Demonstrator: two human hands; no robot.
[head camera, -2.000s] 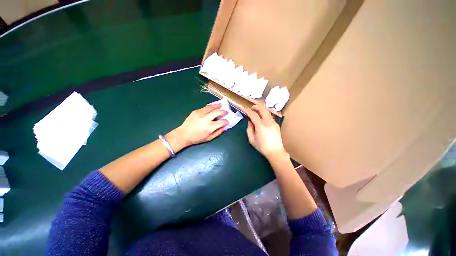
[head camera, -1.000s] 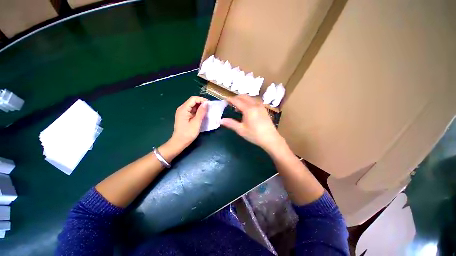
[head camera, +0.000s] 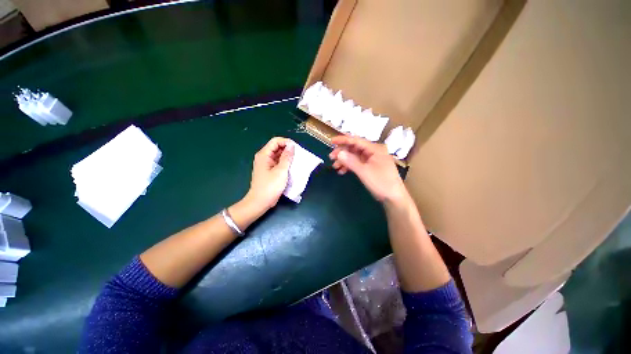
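My left hand (head camera: 271, 171) pinches a small white wrapped piece (head camera: 302, 171) above the dark-green bench. What is inside the wrapping is hidden. My right hand (head camera: 367, 164) is to its right, off the piece, fingers bent, near the tan bundle (head camera: 319, 131); I cannot tell if its fingertips hold anything. A row of white wrapped pieces (head camera: 346, 116) with pointed tips stands along the near edge of the open brown carton (head camera: 408, 48). A few more pieces (head camera: 400, 141) stand to the right, with a gap between. A loose stack of white sheets (head camera: 116, 175) lies at left.
White adapters (head camera: 44, 106) with prongs stand in a small group at far left. Several white blocks (head camera: 12, 235) sit at the left rim. A dark strip crosses the green surface. The carton's large flap (head camera: 526, 138) spreads over the right side; clear plastic hangs below the bench edge.
The white piece, earlier low by the bundle between both hands, is now held up in my left hand. My right hand has moved away from it. The view has shifted slightly left.
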